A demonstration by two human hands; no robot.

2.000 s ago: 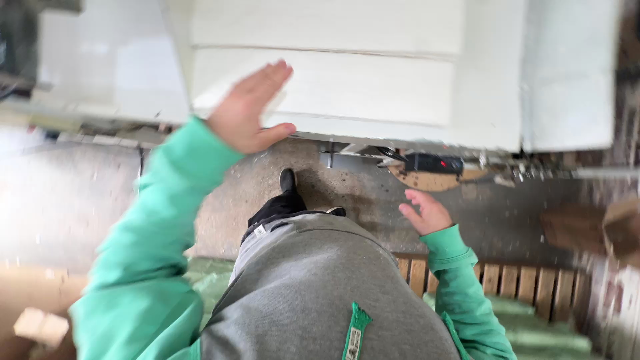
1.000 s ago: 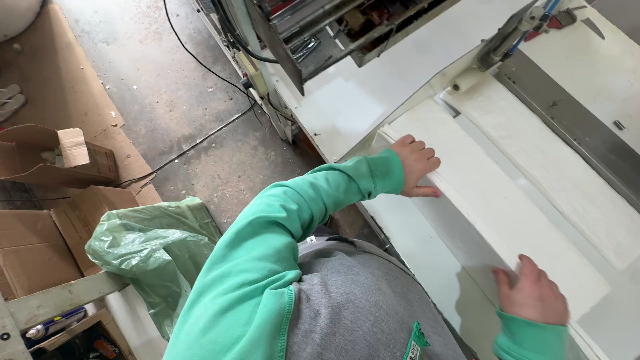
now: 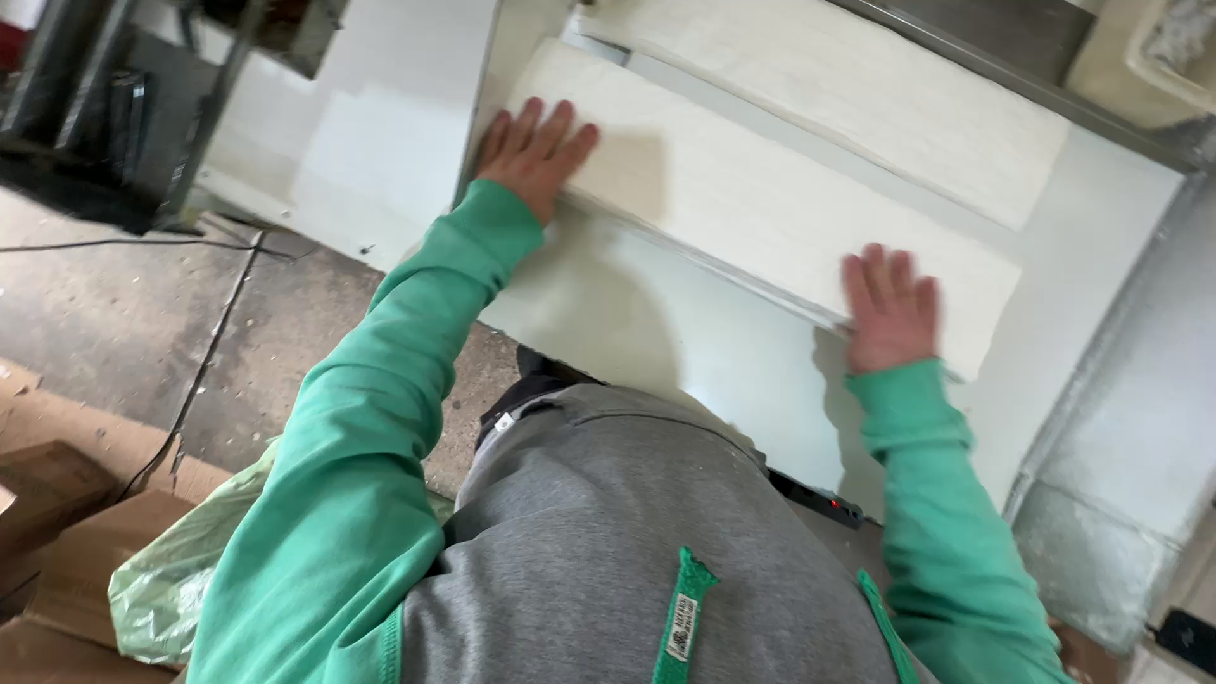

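Observation:
A long flat stack of white sheet material (image 3: 750, 218) lies at a slant on the white work surface (image 3: 750, 351). My left hand (image 3: 537, 157) rests with spread fingers on the left end of this stack. On its near edge toward the right end lies my right hand (image 3: 891, 309), palm down and slightly blurred. Neither hand is closed around anything. Beyond a narrow gap, a second white stack (image 3: 855, 104) lies roughly parallel, against the side of a metal bar (image 3: 1007, 81).
Metal machine parts (image 3: 123, 104) stand at the upper left. Cables (image 3: 214, 351) cross the concrete floor beside cardboard boxes (image 3: 104, 570) and a pale green plastic bag (image 3: 171, 579). A pale plastic container (image 3: 1130, 76) is at the upper right.
The view has turned a lot. My right hand, raised off to the side two seconds ago, is now over the near stack. My left hand remains at the stack's left end since one second ago.

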